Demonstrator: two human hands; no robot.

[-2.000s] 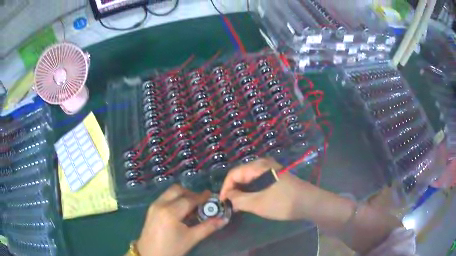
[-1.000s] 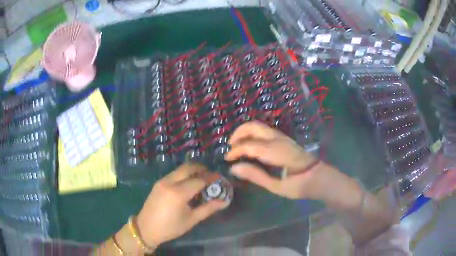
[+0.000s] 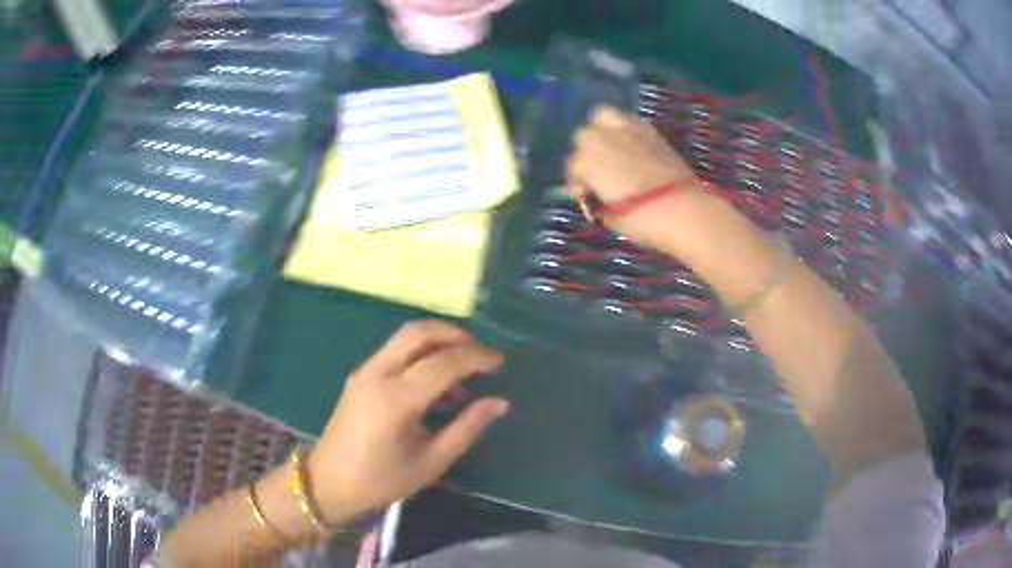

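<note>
My left hand point(image 3: 394, 427) is over the mat at the lower left, fingers apart, with nothing in it. My right hand point(image 3: 630, 172) is over the left part of the tray, its fingers bent together. A small gold-coloured end and a red strip show at its palm side; what the fingertips hold is hidden. The clear tray holds rows of dark wired components point(image 3: 616, 283) with red leads. The round fixture point(image 3: 710, 433), with a gold rim and pale centre, stands on the mat at the lower right, blurred, untouched by either hand.
A white label sheet point(image 3: 405, 155) lies on yellow paper point(image 3: 388, 261) left of the component tray. Clear blister trays point(image 3: 167, 200) are at the far left, with another tray point(image 3: 183, 444) below them. The pink fan's base point(image 3: 444, 24) is at the top.
The view has swung left. My left hand has let go of the round fixture, which now stands on the mat. My right hand has moved from near the fixture to the tray's left part.
</note>
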